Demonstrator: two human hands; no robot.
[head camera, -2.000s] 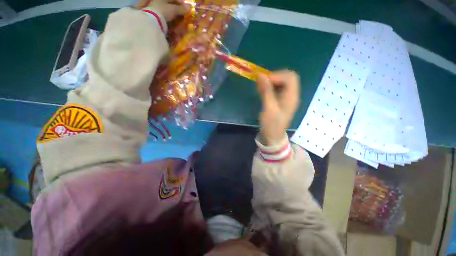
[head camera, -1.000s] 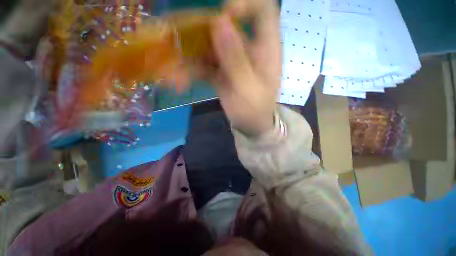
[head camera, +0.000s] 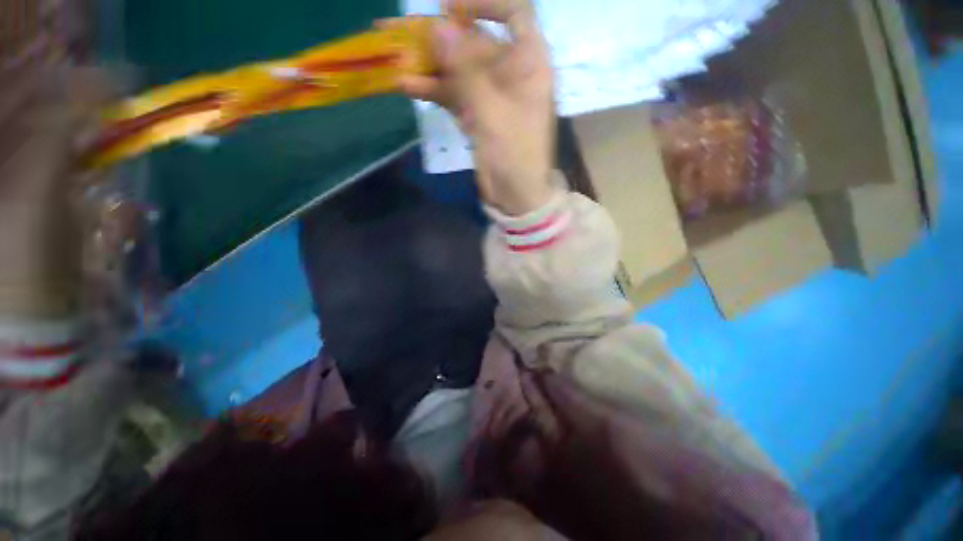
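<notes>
A long amber flexible circuit strip (head camera: 285, 87) with dark red parts along it is stretched over the green bench. My right hand (head camera: 475, 90) grips its right end between thumb and fingers. My left hand (head camera: 48, 159) is blurred at the far left edge, at the strip's left end. Its fingertips are too blurred to tell the grip. Blurred clear and reddish parts (head camera: 121, 227) show beside my left hand.
White die-cut adhesive sheets (head camera: 634, 48) lie behind and right of my right hand. An open cardboard carton (head camera: 766, 248) with a bagged amber-red bundle (head camera: 723, 153) stands at the right, over blue floor. The green bench (head camera: 264, 169) has a pale front edge.
The view has shifted right. The strip is now stretched out sideways, with my left hand at its left end. My right hand still holds the amber material.
</notes>
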